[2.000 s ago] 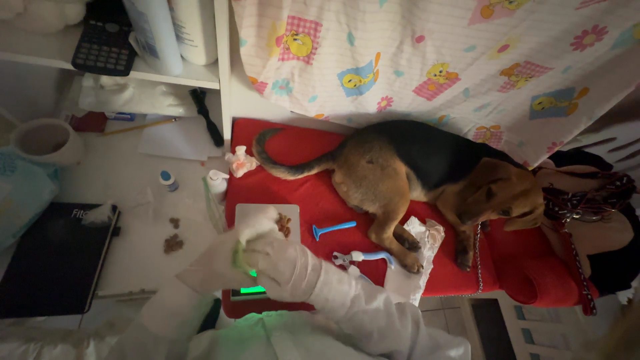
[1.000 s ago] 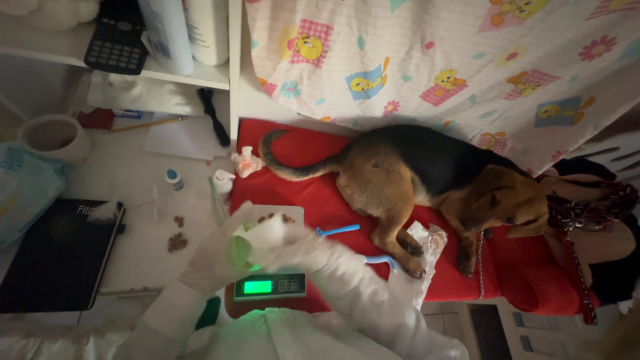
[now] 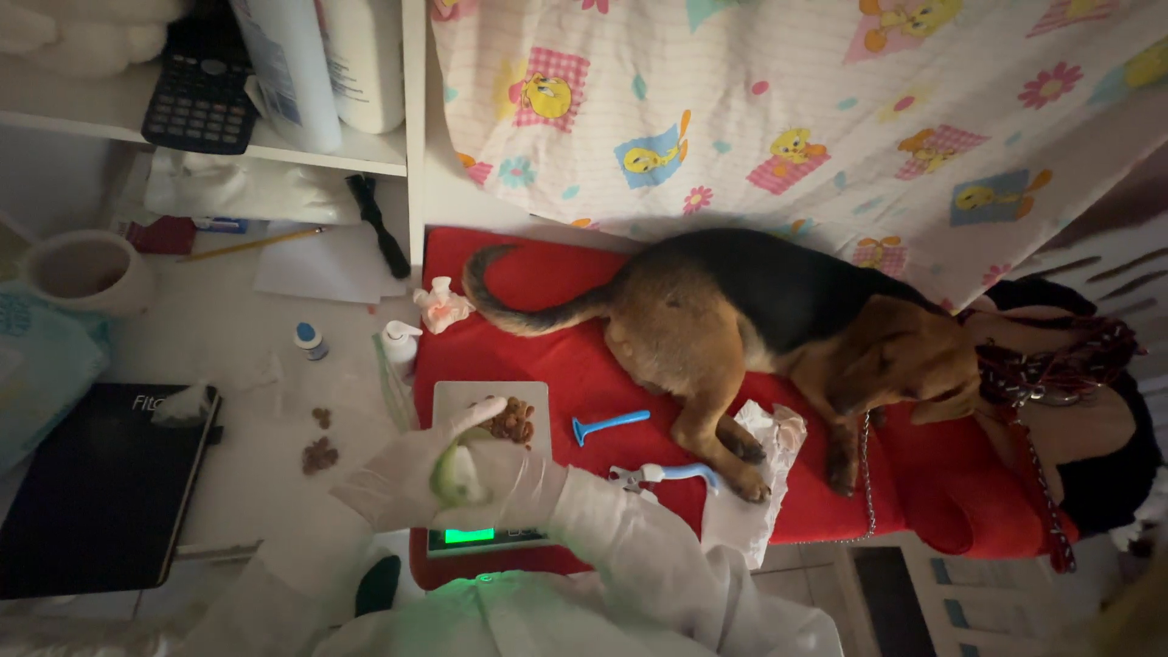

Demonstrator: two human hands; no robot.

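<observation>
My left hand [image 3: 392, 479] and my right hand [image 3: 516, 474], in pale translucent gloves, meet around a small green and white rounded object [image 3: 456, 473]; their exact fingertip contact is partly hidden. Beneath them is a digital scale [image 3: 443, 394] with a lit green display. Brown pieces [image 3: 513, 422] lie on its plate, just above my hands. A blue razor [image 3: 610, 425] and blue-handled clippers [image 3: 666, 473] lie right of the scale on red cloth [image 3: 547, 365]. A black and tan dog [image 3: 730, 301] lies on its side there, its paws near crumpled white paper [image 3: 757, 474].
At left, a white tabletop [image 3: 246, 474] holds a black notebook [image 3: 100, 484], small bottle [image 3: 310, 340], brown bits [image 3: 319, 456], pencil [image 3: 251, 245] and white bowl [image 3: 87, 274]. A white pump bottle [image 3: 400, 347] stands by the cloth. A leash chain [image 3: 869, 474] hangs near the dog's head.
The brown pieces on the scale plate show more fully between and above my hands. My hands remain together around the green and white object. The dog's pose is much the same.
</observation>
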